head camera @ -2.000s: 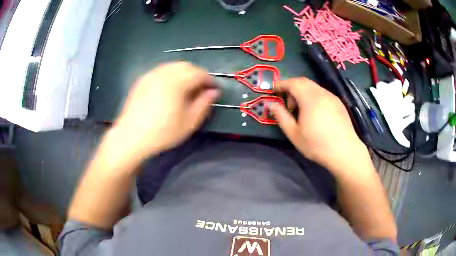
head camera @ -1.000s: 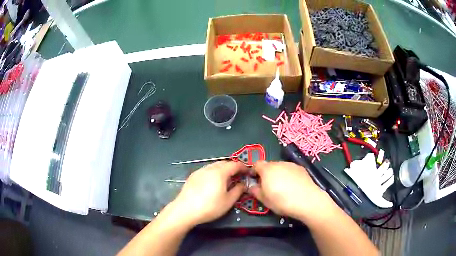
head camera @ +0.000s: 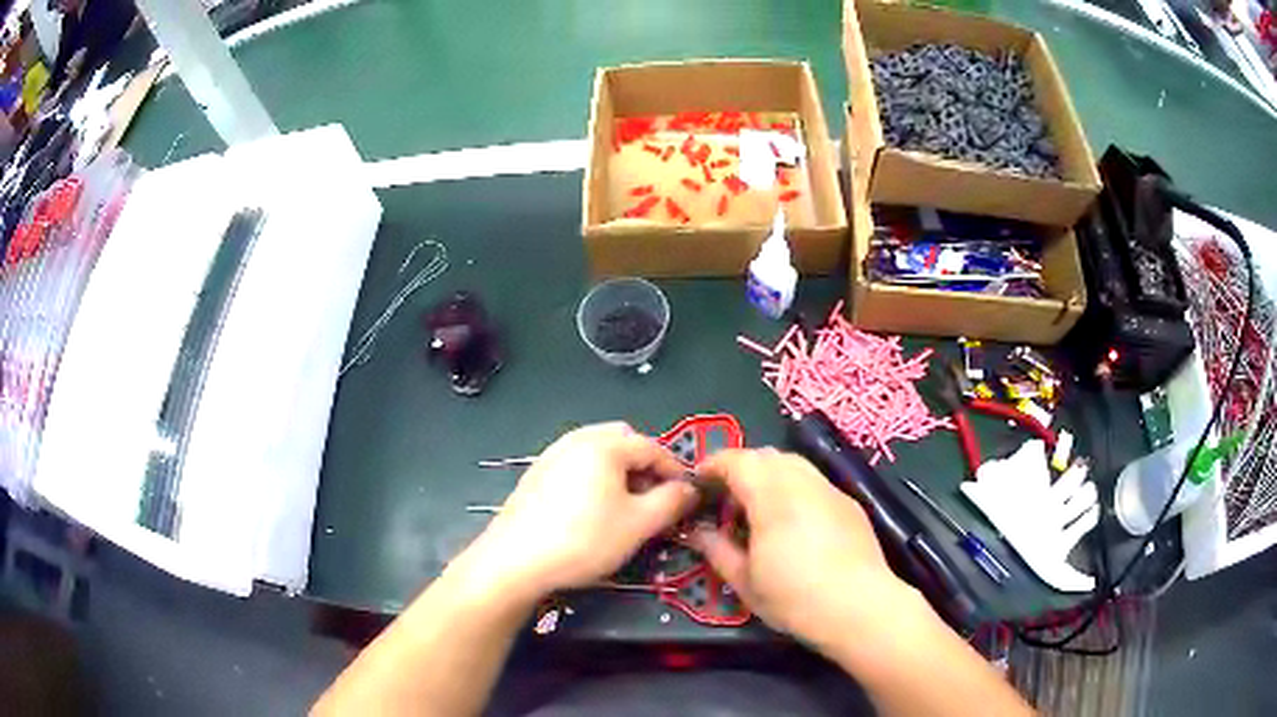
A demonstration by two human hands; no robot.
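Red thermometer housings with thin silver probes pointing left lie in a column on the green mat. The top housing shows partly above my hands, and the bottom housing shows below them. Between these, my left hand and my right hand meet with bent fingers and cover most of the middle unit, whose probe tip shows at left. Something small and dark shows between the fingertips. It is too blurred to name, and I cannot tell which hand grips it.
A clear cup of dark bits, a white bottle and pink sticks lie beyond my hands. Cartons stand behind. A black cylindrical tool, red-handled pliers and a white glove lie right; white trays stand left.
The view has tilted up from the first frame, showing the cartons. My left hand has come in from the left to meet my right. Since the second frame, the bottom housing shows more.
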